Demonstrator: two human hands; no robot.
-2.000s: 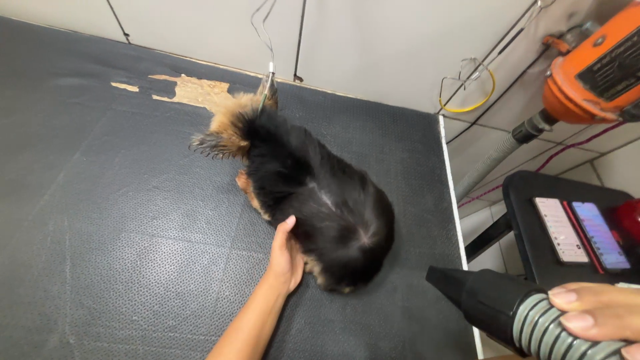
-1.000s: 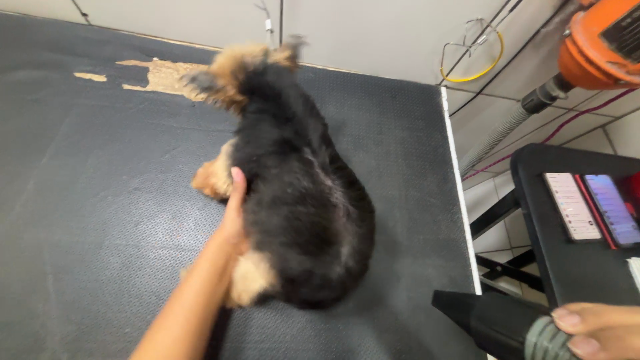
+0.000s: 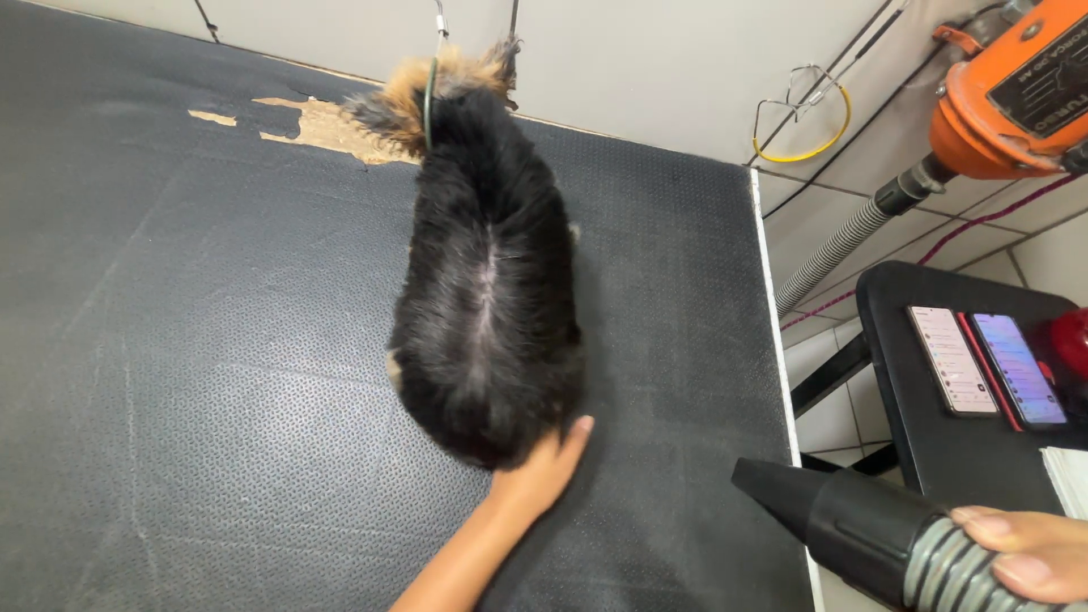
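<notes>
A small black and tan dog (image 3: 489, 289) stands on a black textured rubber table mat (image 3: 255, 408), its back to the camera and its head toward the wall. A thin grooming loop (image 3: 430, 102) runs around its neck. My left hand (image 3: 544, 466) touches the dog's rear end, with the thumb showing at the right and the other fingers partly hidden under the fur. At the lower right, my right hand (image 3: 1033, 552) grips the ribbed hose of a pet dryer, whose black tapered nozzle (image 3: 850, 518) points left toward the dog.
An orange dryer body (image 3: 1003, 102) with a grey hose (image 3: 833, 251) hangs at the upper right. A yellow-coated wire loop (image 3: 803, 157) is by the wall. Beyond the table's white edge (image 3: 778, 340), a black stool (image 3: 926, 459) holds two phones (image 3: 952, 361). Torn matting (image 3: 331, 132) exposes board.
The dog has turned to line up with its rear toward the camera. My left hand has moved from the dog's left side to its rear. My right hand still holds the dryer hose.
</notes>
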